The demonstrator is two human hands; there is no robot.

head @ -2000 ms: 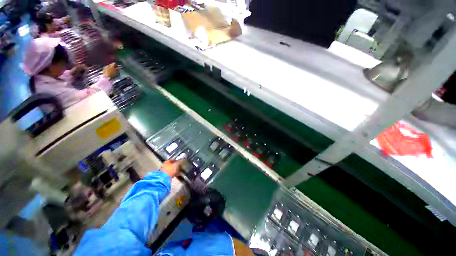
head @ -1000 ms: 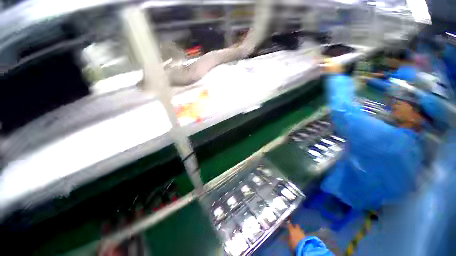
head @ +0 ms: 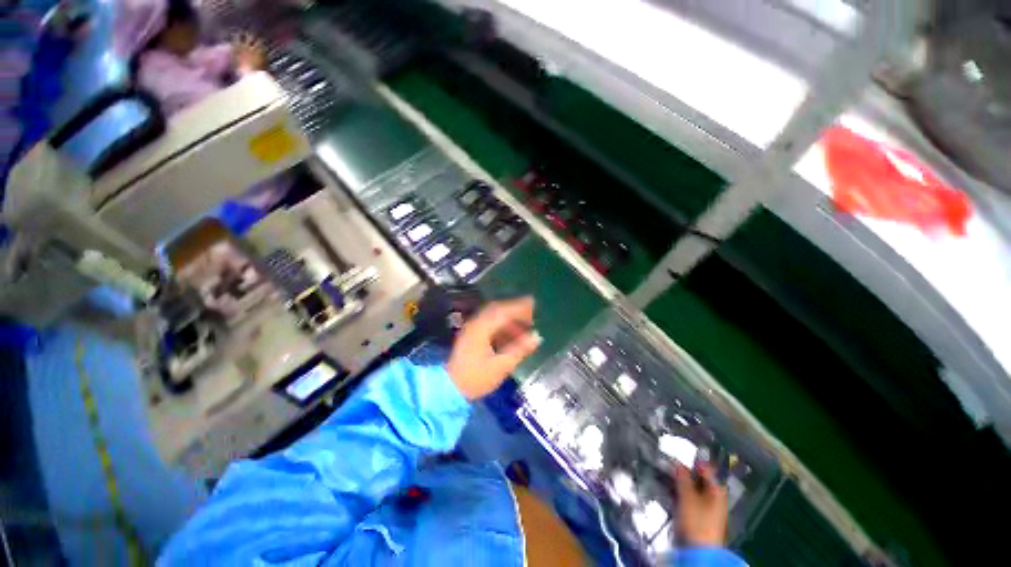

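My left hand (head: 493, 346), in a blue sleeve, is in the air between the two trays, fingers bent and apart, with nothing clearly seen in it. My right hand (head: 701, 504) is blurred over the near clear blister tray (head: 759, 471). Its fingertips are at a handset with a pale screen (head: 676, 449); whether they grip it cannot be told. Several more handsets lie in this tray. A farther clear tray (head: 383, 183) holds several dark handsets with pale screens.
The beige machine (head: 194, 155) stands at the left, with a fixture (head: 316, 305) and a lit display (head: 308, 380). A black round object (head: 438, 310) is beside it. A pink-sleeved person sits beyond. A red bag (head: 892, 183) lies on the white shelf.
The view swung right and has swung back to the machine and trays. My left hand has left the farther tray's edge, where it was two seconds ago. My right hand now shows over the near tray.
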